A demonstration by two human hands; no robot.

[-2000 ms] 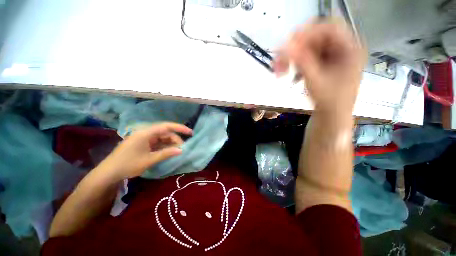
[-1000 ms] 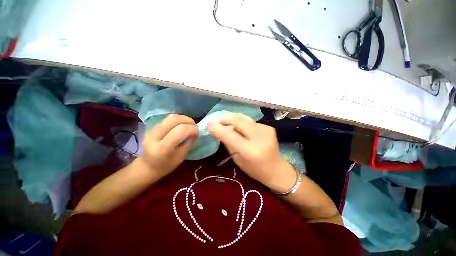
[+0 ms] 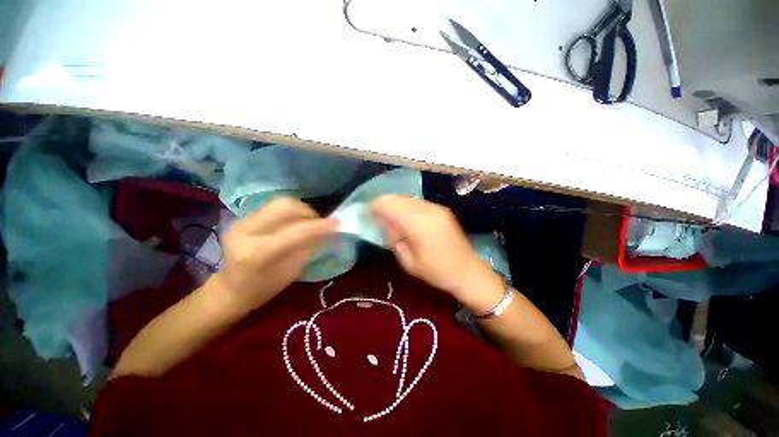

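Observation:
A sheer aqua-green fabric piece [image 3: 363, 224] is stretched between my two hands, just below the table's front edge and above the lap. My left hand [image 3: 275, 247] pinches it on the left, fingers blurred. My right hand [image 3: 423, 241], with a bracelet at the wrist, pinches it on the right. The fabric hangs below and behind the hands. Whether a needle or thread is between the fingertips cannot be told.
On the white table [image 3: 256, 77] lie black thread snips [image 3: 489, 67] and black-handled shears [image 3: 608, 51], with a pen [image 3: 668, 51] beside them. A red-rimmed bin [image 3: 626, 247] is below the table at right. Aqua fabric [image 3: 55, 247] hangs at left.
Two seconds ago my right hand was raised over the table by the snips. It has come down to the fabric, and the snips lie on the table. Since one second ago the hands have shifted slightly.

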